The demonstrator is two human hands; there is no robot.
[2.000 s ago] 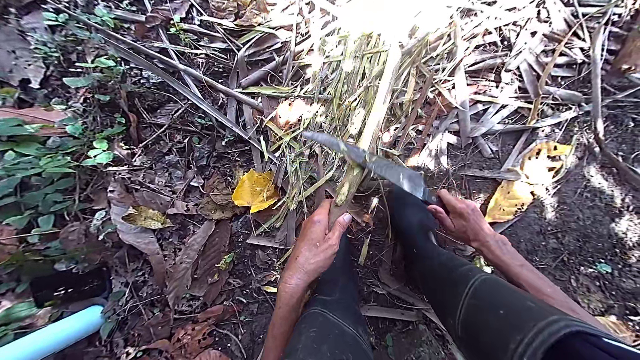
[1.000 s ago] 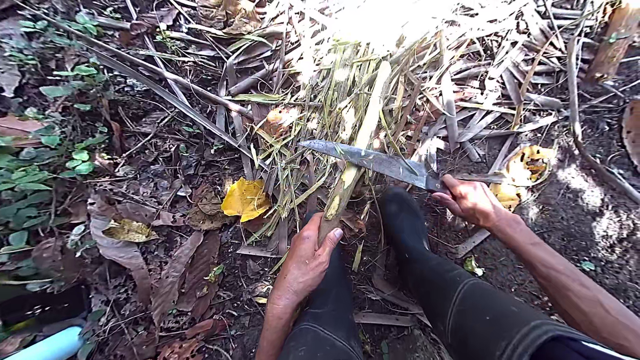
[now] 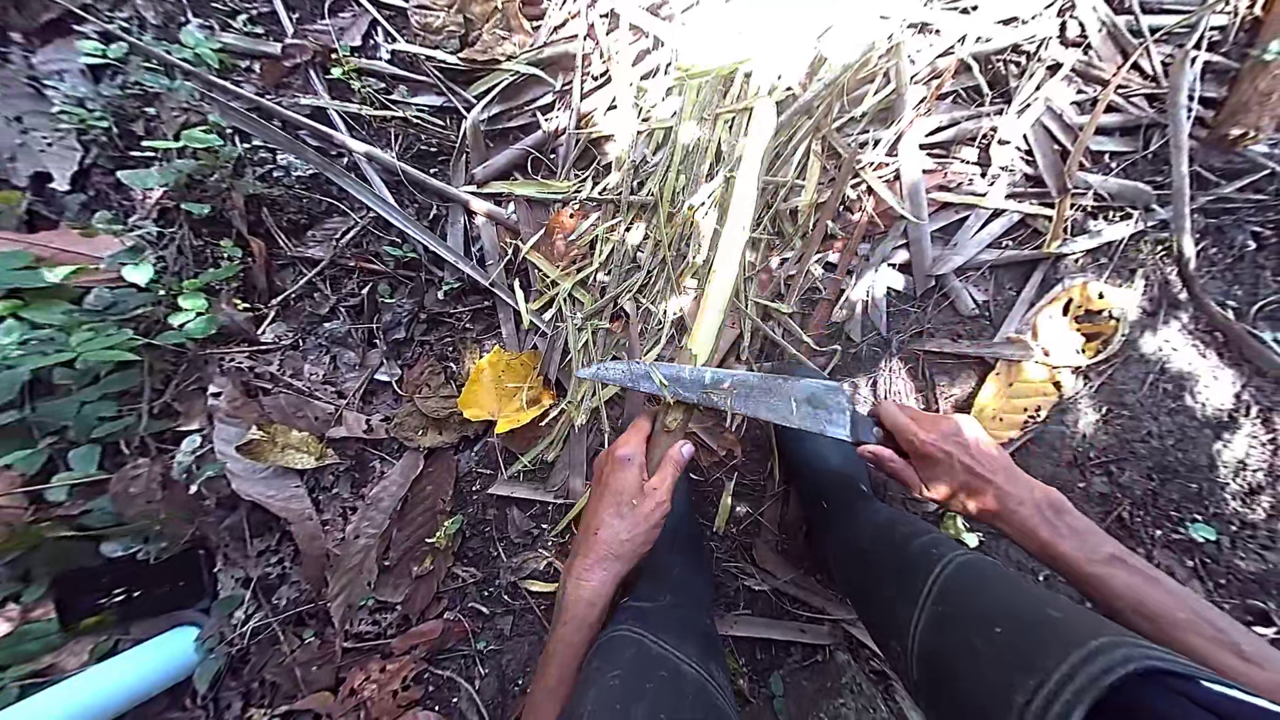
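Observation:
My left hand (image 3: 625, 500) grips the near end of a pale, peeled wooden stick (image 3: 733, 240), which points away from me over a heap of green and tan shavings (image 3: 650, 240). In my right hand (image 3: 940, 455) is the dark handle of a machete (image 3: 750, 395). Its long grey blade lies crosswise over the stick, just beyond my left fingers, with the tip to the left. The stick's near part is still brown with bark. The far end of the stick fades into bright sunlight.
My black rubber boots (image 3: 820, 465) stand below the blade. A yellow leaf (image 3: 505, 388) lies left of the shavings, and a holed yellow leaf (image 3: 1015, 398) to the right. Long dry stalks (image 3: 370, 190) and green plants (image 3: 75, 350) are at the left. A light-blue cylindrical object (image 3: 120, 675) is at lower left.
The machete blade has moved down along the stick, nearer to my left hand. Both hands keep their holds.

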